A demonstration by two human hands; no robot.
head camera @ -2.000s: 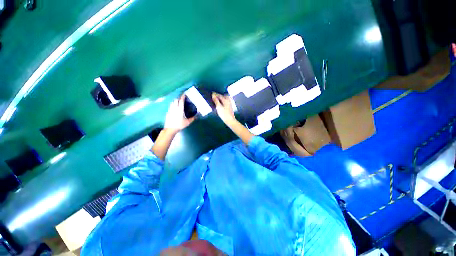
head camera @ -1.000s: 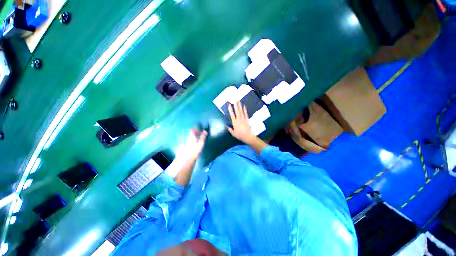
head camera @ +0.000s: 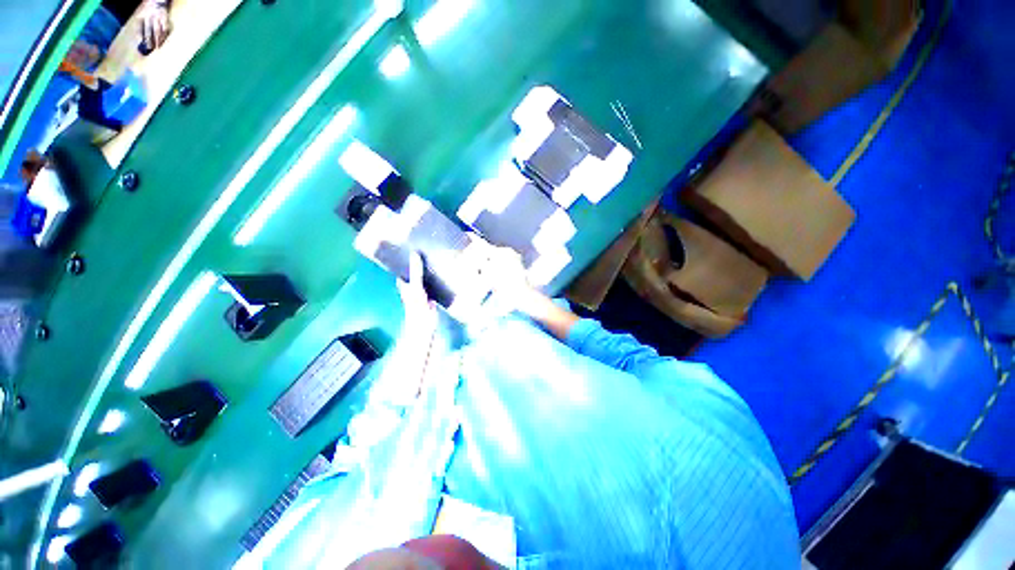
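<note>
A folding carton blank (head camera: 437, 236), dark with white stepped flaps, is in front of my chest, between my hands. My left hand (head camera: 416, 292) holds its near left side. My right hand (head camera: 501, 278) is at its right end, washed out by glare, with its fingers hard to see. Two stacks of blanks lie on the green bench, the nearer stack (head camera: 519, 218) just beyond my right hand and the farther stack (head camera: 572, 153) up and right. A black box with a round opening (head camera: 363, 207) and a raised white flap stands just beyond the held blank.
Several black boxes (head camera: 263, 306) stand along the bench at left. A row of ridged dark pieces (head camera: 323, 384) lies left of my forearm. Brown cartons (head camera: 770, 200) stand right of the bench on the blue floor. Another person's hand (head camera: 154, 25) shows at the top left.
A blank has been lifted from the nearer stack and is now between my hands. My left hand has come to its left side. The view has shifted, showing more of the far side.
</note>
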